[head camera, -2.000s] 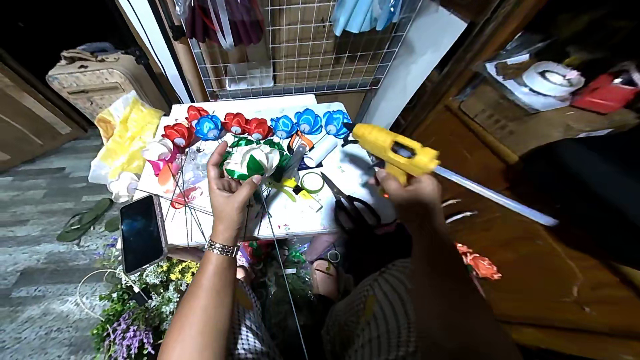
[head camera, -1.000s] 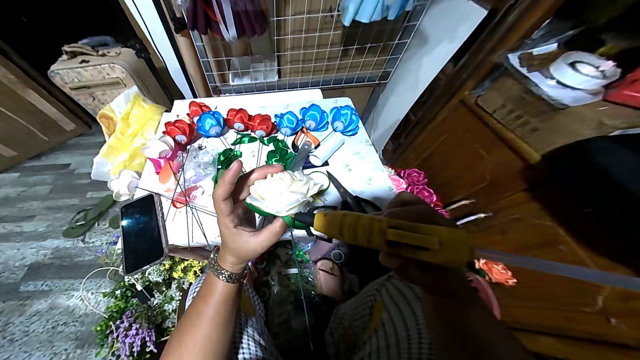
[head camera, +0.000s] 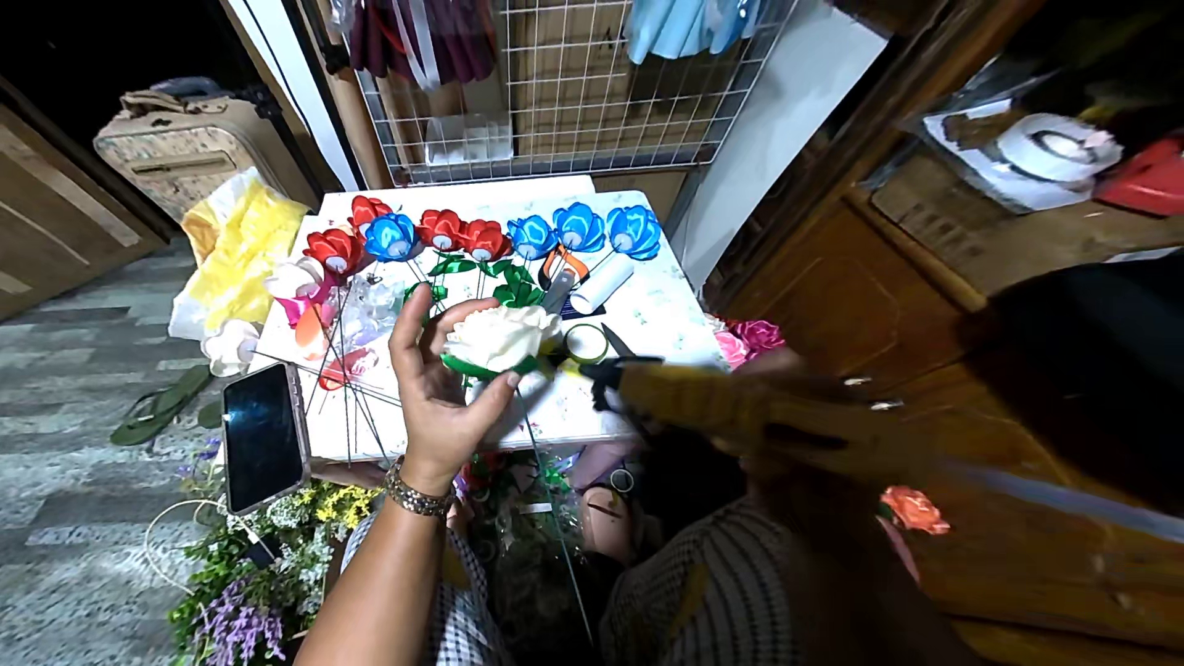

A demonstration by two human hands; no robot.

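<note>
My left hand (head camera: 449, 393) holds a white ribbon rose (head camera: 504, 338) with green ribbon leaves under its head; its thin wire stem (head camera: 553, 499) hangs down over the table edge. In shadow on the right, my right hand (head camera: 772, 416) grips a yellow hot glue gun (head camera: 721, 398), blurred, its dark nozzle pointing left at a short distance from the rose. A long glue stick (head camera: 1054, 495) sticks out of the gun's rear. Behind the rose are red ribbon flowers (head camera: 486, 240), blue ribbon flowers (head camera: 581, 228) and green ribbon leaves (head camera: 518, 287).
On the white table (head camera: 661, 314) lie a roll of green tape (head camera: 585, 343), a white roll (head camera: 601, 283) and orange-handled scissors (head camera: 564, 268). A phone (head camera: 265, 439) is at the left edge, above artificial flowers (head camera: 240, 620). A wire grid (head camera: 573, 92) stands behind; a wooden cabinet (head camera: 832, 305) is at right.
The glue gun was raised away from the rose two seconds ago, then its nozzle was at the rose's base; now it has drawn back right. The rose has turned to show its white petals sideways.
</note>
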